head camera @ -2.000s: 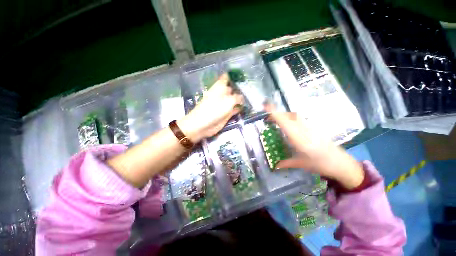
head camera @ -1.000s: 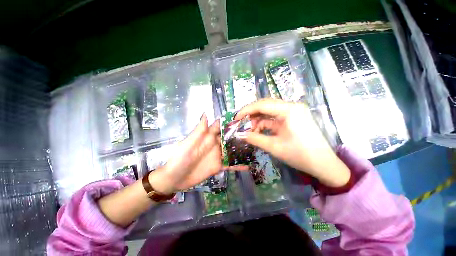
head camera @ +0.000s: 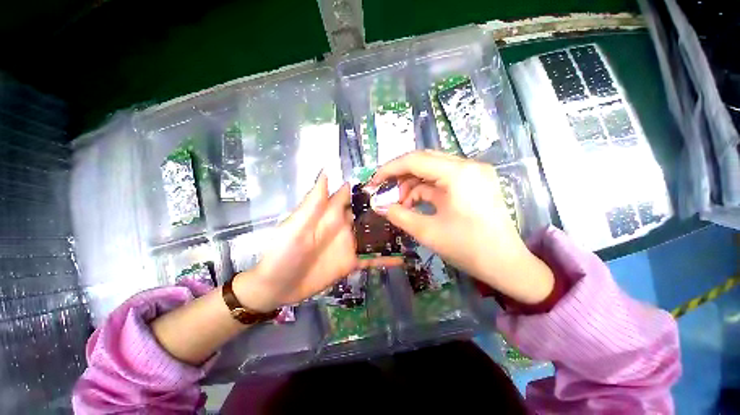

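Observation:
My left hand (head camera: 304,247) holds a small board (head camera: 375,232) upright over the middle of the tray, its fingers along the board's left side and one fingertip under its bottom edge. The board's face looks dark brown, with green at its top edge. My right hand (head camera: 458,215) pinches a small whitish glossy film (head camera: 386,196) between thumb and forefinger at the upper part of the board. Whether the film still touches the board cannot be told.
The clear blister tray (head camera: 280,361) holds several covered boards, such as one at the upper right (head camera: 468,117). A white sheet of dome pieces (head camera: 568,134) lies right of it. A stack of clear trays (head camera: 36,243) stands at left. Black glossy sheets (head camera: 714,57) are at far right.
Since one second ago, my hands have stayed around the board; the glossy film at my right fingertips now looks smaller and whiter. Earlier, my left hand was reaching into the tray's upper pocket.

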